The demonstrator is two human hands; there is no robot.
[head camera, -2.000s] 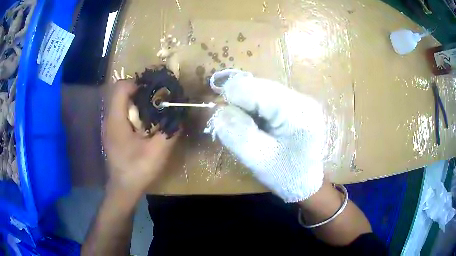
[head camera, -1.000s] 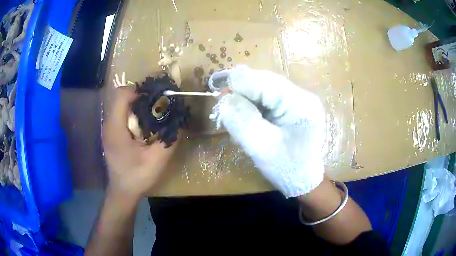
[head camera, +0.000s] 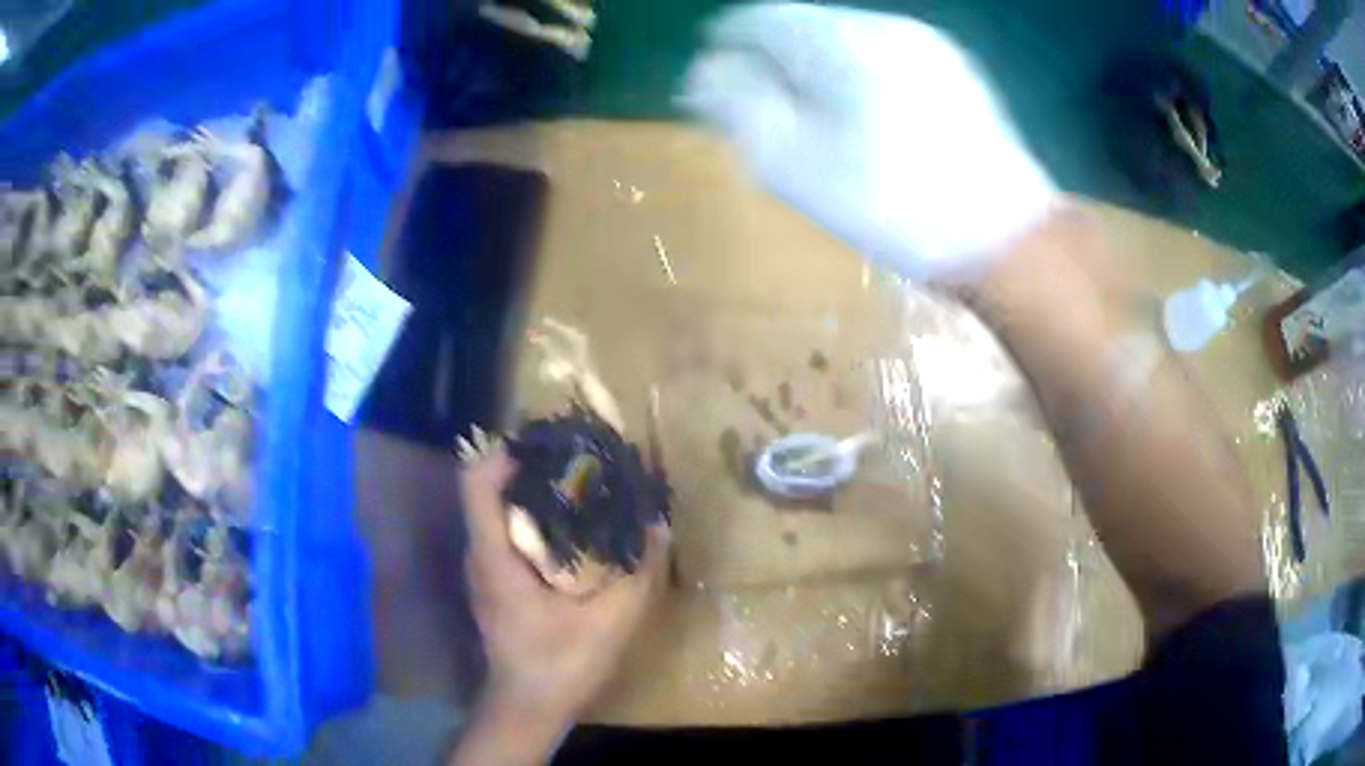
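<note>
My bare left hand (head camera: pixel 557 629) holds the cream figure body with its ragged black cloth (head camera: pixel 591 486) above the left part of the bench. The round opening faces up. Cream limbs stick out at the upper left and below the cloth. My gloved right hand (head camera: pixel 868 135) is raised over the far edge of the bench, blurred; its fingers look curled, and I cannot tell whether it holds anything. A small white oval cup (head camera: pixel 805 466) stands on the tan pad, with the swab (head camera: pixel 847 448) apparently resting on its right rim.
A blue crate (head camera: pixel 312 599) with rows of cream parts stands at left. A flat black rectangle (head camera: pixel 464 299) lies beside it. At right are a white squeeze bottle (head camera: pixel 1198 316), a brown labelled bottle (head camera: pixel 1305 338) and dark pliers (head camera: pixel 1299 479). Black-clothed pieces lie on the green surface beyond.
My view has shifted left and farther out. My right hand has moved from the figure to the far edge, and the swab is out of the opening. The cup now shows. My left hand still holds the figure.
</note>
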